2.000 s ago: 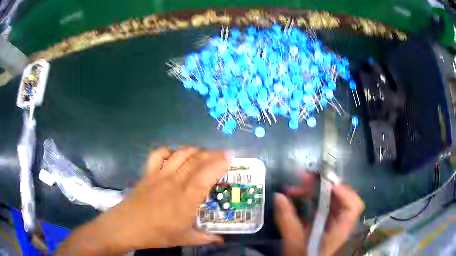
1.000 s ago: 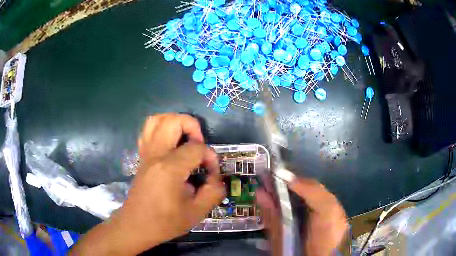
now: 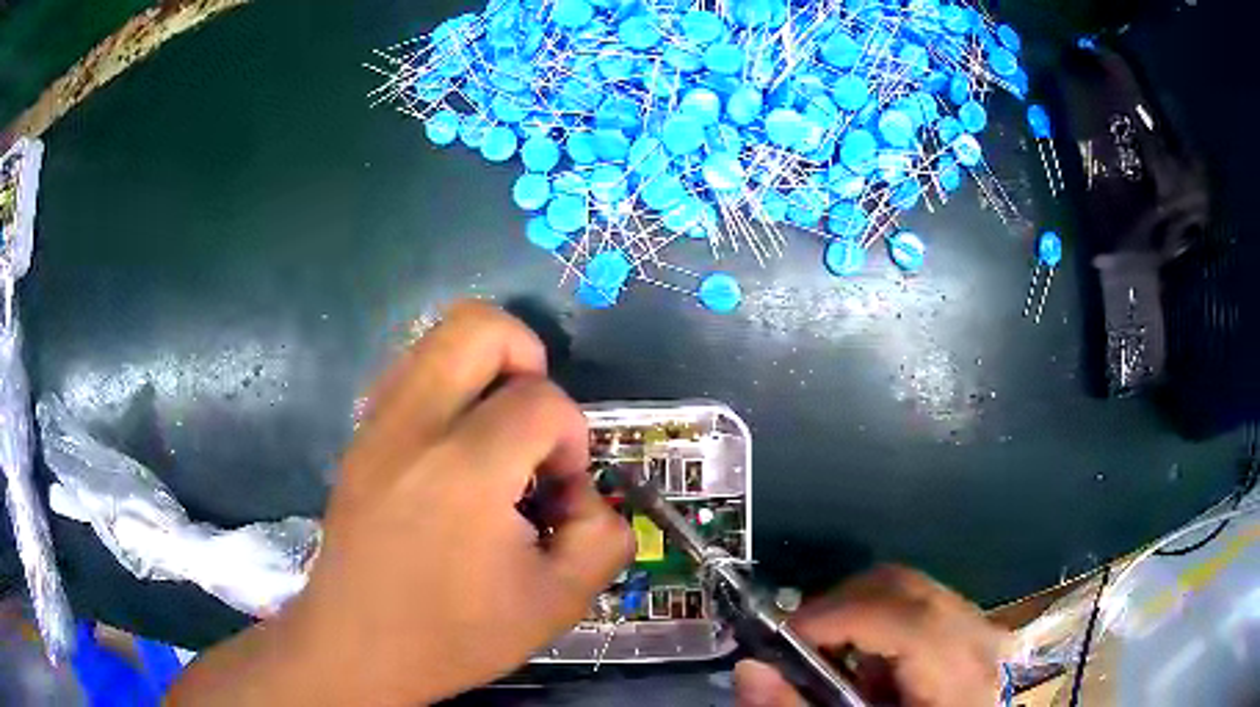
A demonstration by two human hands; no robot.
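A white power strip housing [image 3: 742, 477] lies open in front of me. Its green circuit board with a yellow transformer [image 3: 648, 537] is partly covered. My left hand [image 3: 463, 504] is over the housing's left side, fingertips pinched together above the board; what they hold is hidden. My right hand [image 3: 884, 642] holds a soldering iron [image 3: 746, 597] at the lower right. The iron's metal barrel slants up and left over the board, its tip close to my left fingertips. Whether the tip touches anything cannot be told.
A pile of blue varistors [image 3: 684, 131] lies beyond my hands, with loose ones at its near edge. A black object [image 3: 1136, 263] stands at right. A bagged white cord [image 3: 180, 518] lies left; another unit [image 3: 17, 207] is at the far left edge.
The soldering iron has swung from upright to slanting over the board, its tip now near my left fingertips. My left hand has moved from the housing's edge to a pinch above the board.
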